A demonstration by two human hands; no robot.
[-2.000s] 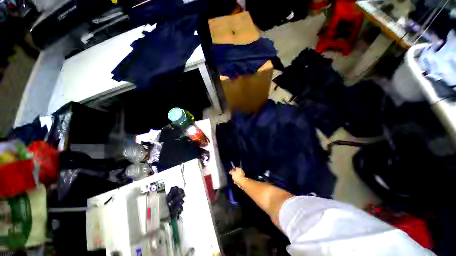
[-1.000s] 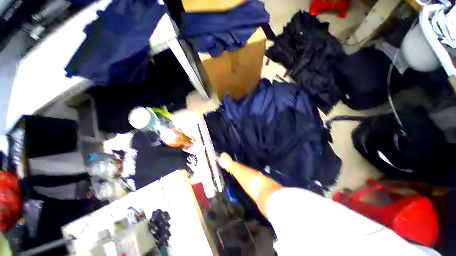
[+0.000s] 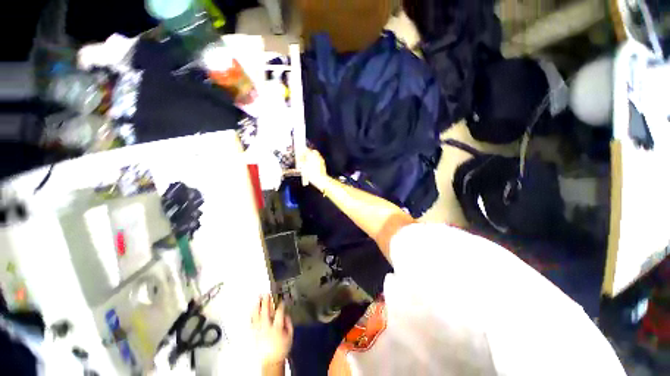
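Observation:
My right hand (image 3: pixel 314 167) is at the end of my outstretched arm, between the white shelf edge (image 3: pixel 297 110) and a heap of dark navy cloth (image 3: pixel 371 110) on the floor. It is small and blurred; I cannot tell whether it holds anything. My left hand (image 3: pixel 272 330) lies at the edge of the white sewing table (image 3: pixel 228 257), low in the view, with fingers apart and nothing seen in it. Black-handled scissors (image 3: pixel 195 332) lie on the table left of that hand.
The pale machine (image 3: pixel 139 279) and a dark bunched thing (image 3: pixel 181 209) are on the table. Bottles, a green-lidded jar (image 3: pixel 169 7) and black cloth (image 3: pixel 169 92) crowd the upper left. Black bags or cloth (image 3: pixel 507 194) and a cable lie right. Another white table (image 3: pixel 646 176) stands far right.
The view has shifted down and towards the sewing table. My left hand and the scissors have come into view. My right hand has moved from the navy cloth's edge to beside the white shelf.

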